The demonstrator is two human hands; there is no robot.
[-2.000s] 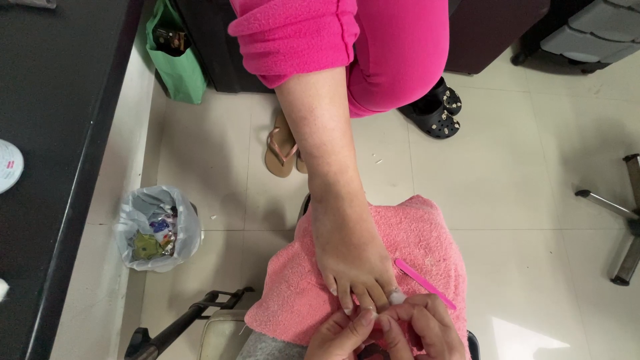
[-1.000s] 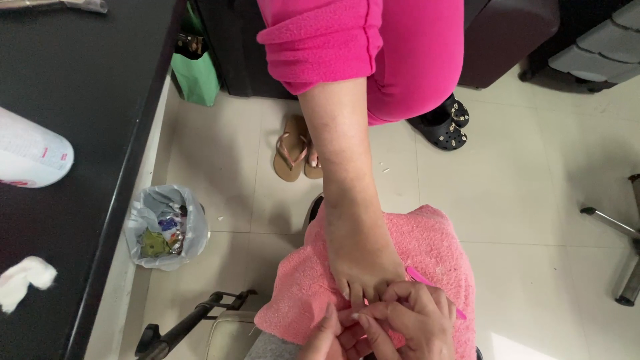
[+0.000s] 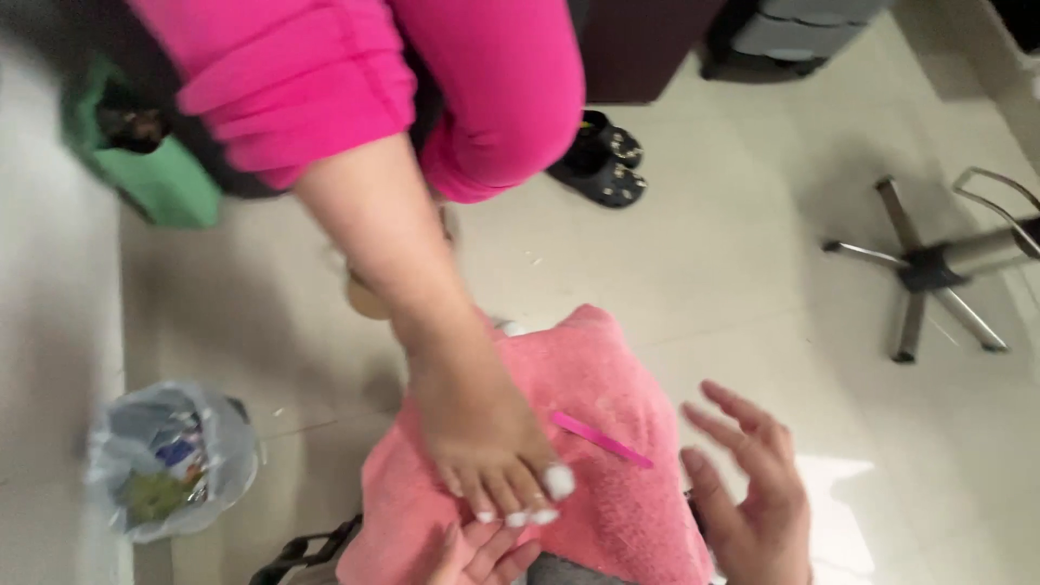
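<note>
Another person's bare foot rests on a pink towel, toes toward me. White pieces like cotton cover the big toe's nail and several other toe tips. My left hand is palm up just below the toes, fingers loosely spread, close to the toe tips; whether it touches them I cannot tell. My right hand is raised at the towel's right side, fingers apart, with nothing in it. Between that hand and the foot, a bright pink nail file lies on the towel.
A lined waste bin with litter stands at lower left, and a green bag at upper left. Black clogs and a partly hidden sandal are on the tiled floor. A chair's metal base stands at right.
My right hand has moved away from the toes to the right. The left hand has lowered from the toes, which now show white pieces on several tips. The view has shifted.
</note>
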